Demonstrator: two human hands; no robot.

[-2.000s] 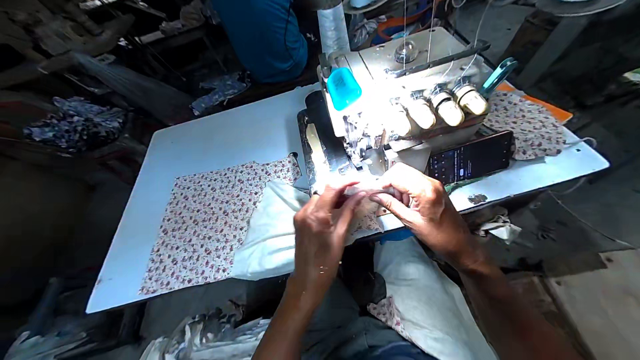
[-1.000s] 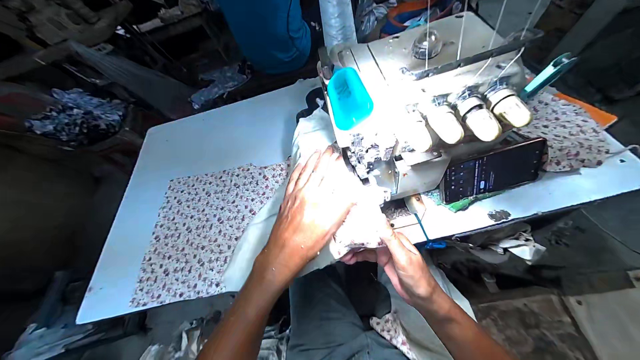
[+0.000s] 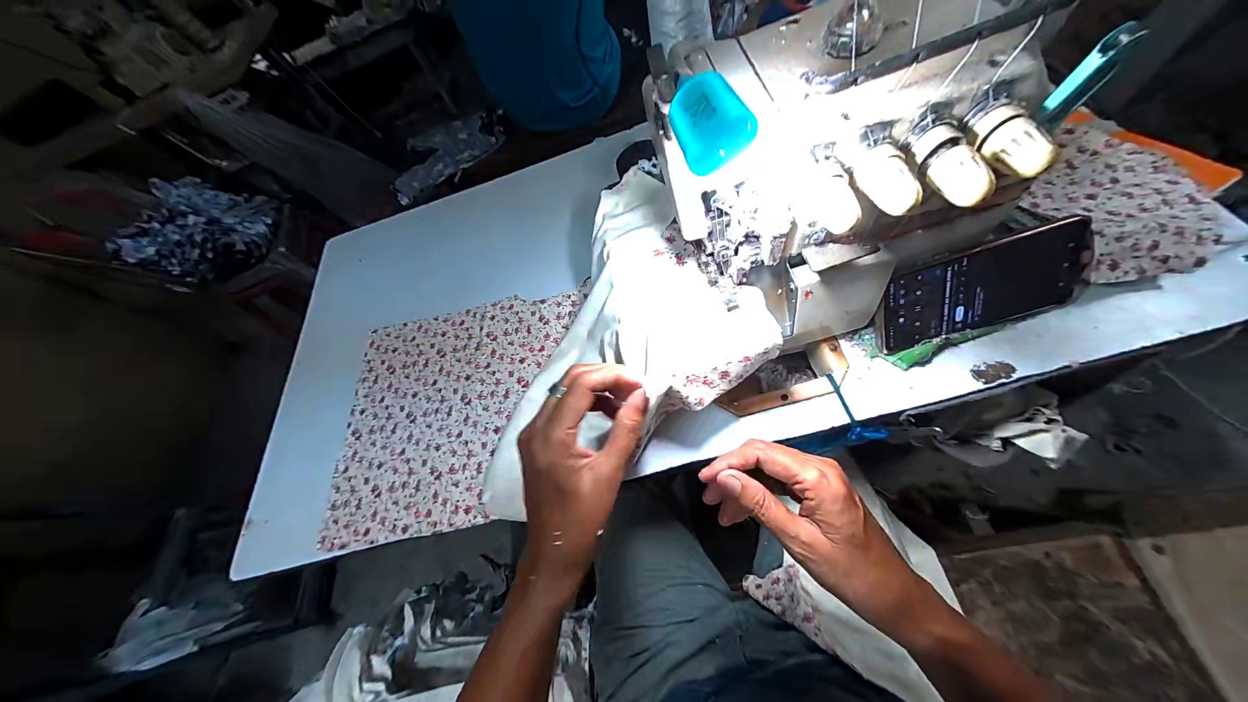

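Note:
My left hand pinches the near edge of a white and floral fabric piece, which runs up to the needle area of an overlock sewing machine. Away from the cloth, my right hand hangs before the table's front edge, fingers curled and apart, with nothing visible in it. A flat floral fabric panel lies on the white table at the left, partly under the white cloth. More white and floral cloth rests by my right leg. Glare hides detail around the needle.
A phone leans beside the machine at the right, near a folded floral cloth and an orange item. Teal tweezers stand at the machine's right end. A person in blue is beyond the table. Fabric scraps fill a container at left.
My right hand has let go of the cloth and moved off it toward me. My left hand has slid from lying flat on the cloth to its near edge.

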